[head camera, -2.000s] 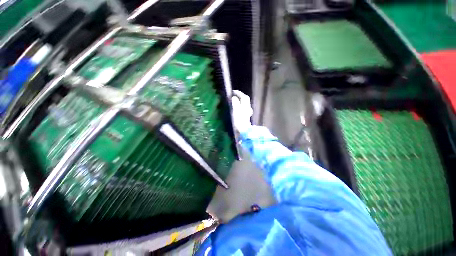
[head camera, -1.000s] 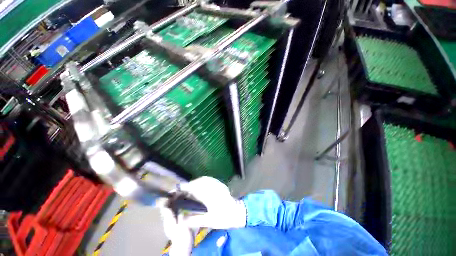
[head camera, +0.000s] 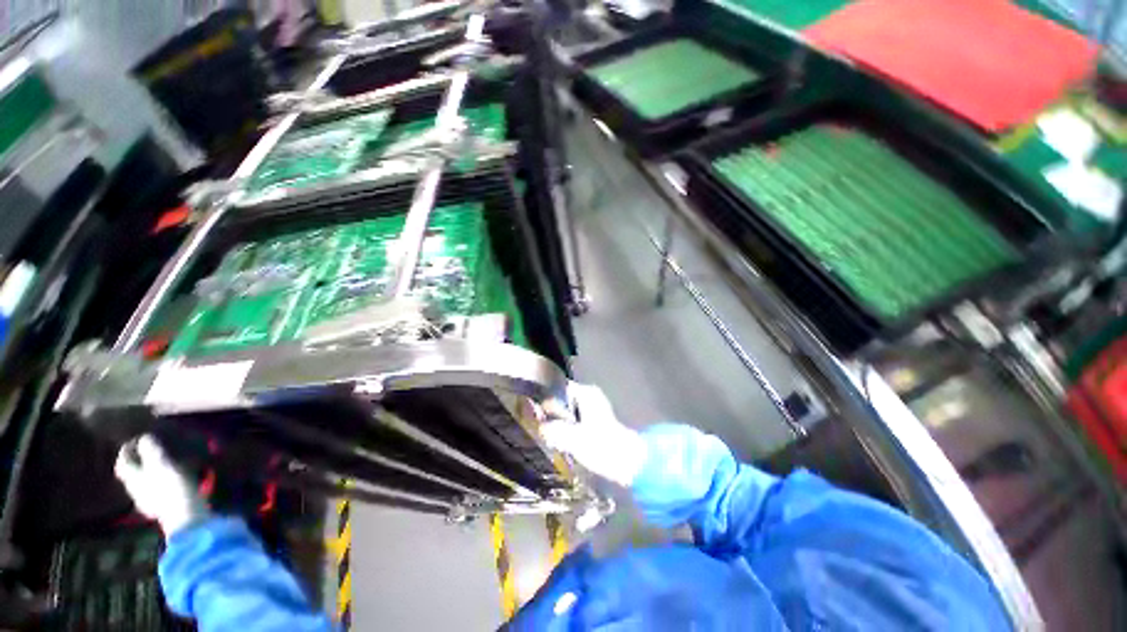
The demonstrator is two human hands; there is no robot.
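A rack trolley with a shiny metal frame (head camera: 321,375) stands in front of me, with green circuit boards (head camera: 284,290) in close rows inside it. My right hand (head camera: 596,432), in a white glove, is at the trolley's near right corner; its fingers seem to rest on the frame, but the grip is blurred. My left hand (head camera: 161,482), also white-gloved, is below the frame's near left corner; whether it touches the trolley is unclear.
Two black bins with green boards stand on the right, one near (head camera: 865,216) and one farther (head camera: 674,77). A metal rail (head camera: 865,426) runs beside them. A red sheet (head camera: 952,56) lies on the green bench. Yellow-black tape (head camera: 502,556) marks the floor.
The trolley has turned and now stands lengthwise ahead of me. My hands, close together one second ago, are now apart at its near end. The red pieces at lower left have left the view.
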